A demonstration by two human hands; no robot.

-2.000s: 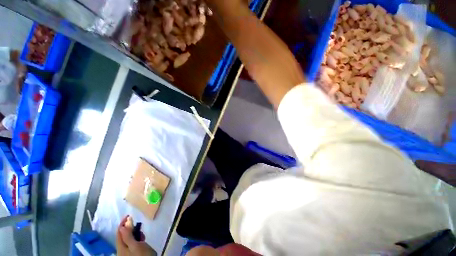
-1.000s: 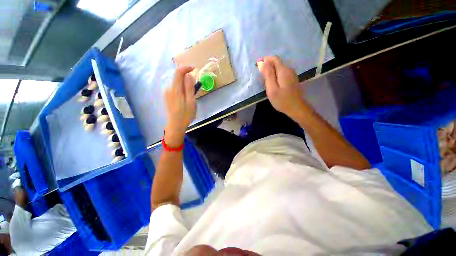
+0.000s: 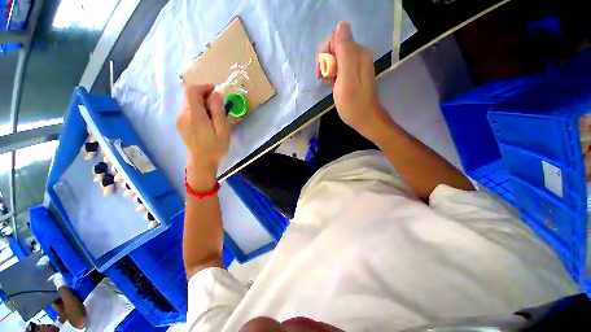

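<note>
My left hand (image 3: 206, 126), with a red band at the wrist, is closed on a small black part (image 3: 228, 106) at the edge of the green round cap (image 3: 238, 104). Whether a pale piece is joined to it inside the fist is hidden. The cap sits on a tan cardboard pad (image 3: 223, 55) with a glossy whitish smear (image 3: 240, 76) beside it. My right hand (image 3: 355, 81) is raised at the right of the pad and holds a flesh-coloured hollow limb (image 3: 326, 65), its round open end showing.
A lined blue tray (image 3: 123, 146) at the left holds several pale pieces with black ends. A crate of black parts (image 3: 139, 282) is below it. The white sheet (image 3: 301, 39) lies under the pad. Blue crates (image 3: 531, 168) stand at the right. Another person (image 3: 97, 305) is at lower left.
The view has turned from the carton side to the pad. My right hand now shows a limb with its open end facing out. My left hand stays at the green cap.
</note>
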